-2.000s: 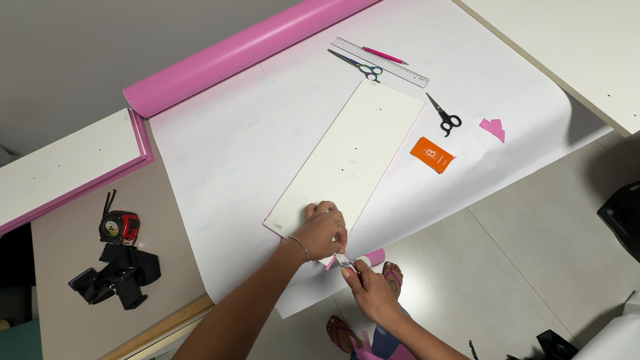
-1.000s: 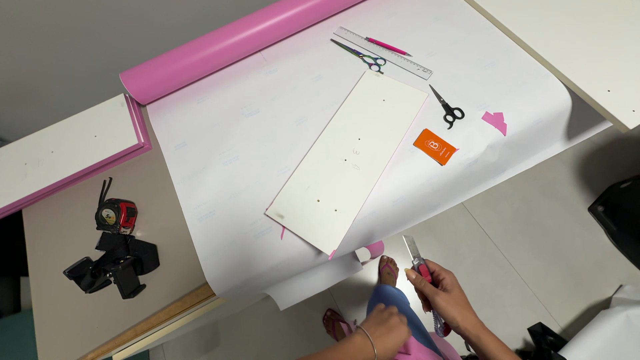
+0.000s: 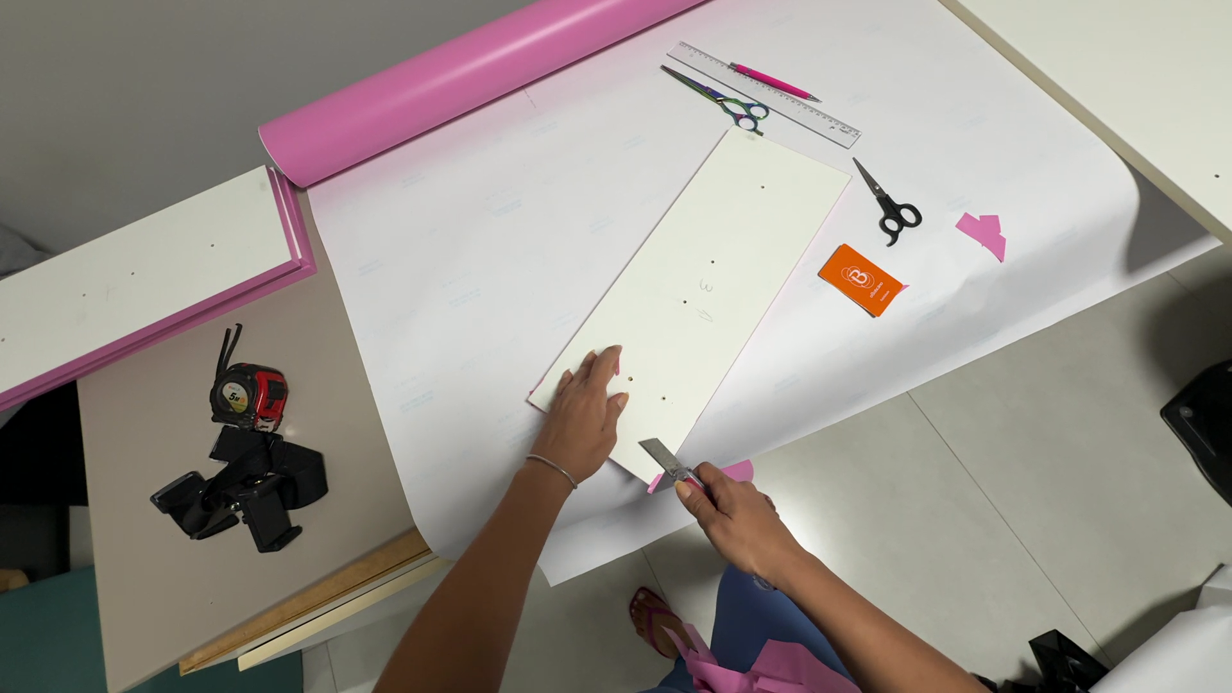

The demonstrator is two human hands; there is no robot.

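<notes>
A white board (image 3: 707, 279) with small holes and pencil marks lies slanted on the white backing of a pink adhesive film (image 3: 462, 279). My left hand (image 3: 582, 414) rests on the board's lower left part, a small bit of pink showing by its fingertips. My right hand (image 3: 736, 510) grips a utility knife (image 3: 674, 464), its blade out over the board's near corner. A pink strip (image 3: 657, 481) sticks out at that corner. Whether the blade touches the board I cannot tell.
Scissors (image 3: 717, 96), a clear ruler (image 3: 770, 94), a pink pen (image 3: 775, 82), black scissors (image 3: 890, 207), orange cards (image 3: 859, 279) and a pink scrap (image 3: 984, 234) lie beyond. Left are a tape measure (image 3: 250, 393), a black strap mount (image 3: 250, 491) and pink-edged boards (image 3: 154, 269).
My left hand has come back up onto the board from below the table edge. My right hand has brought the knife from beside the table to the board's near corner.
</notes>
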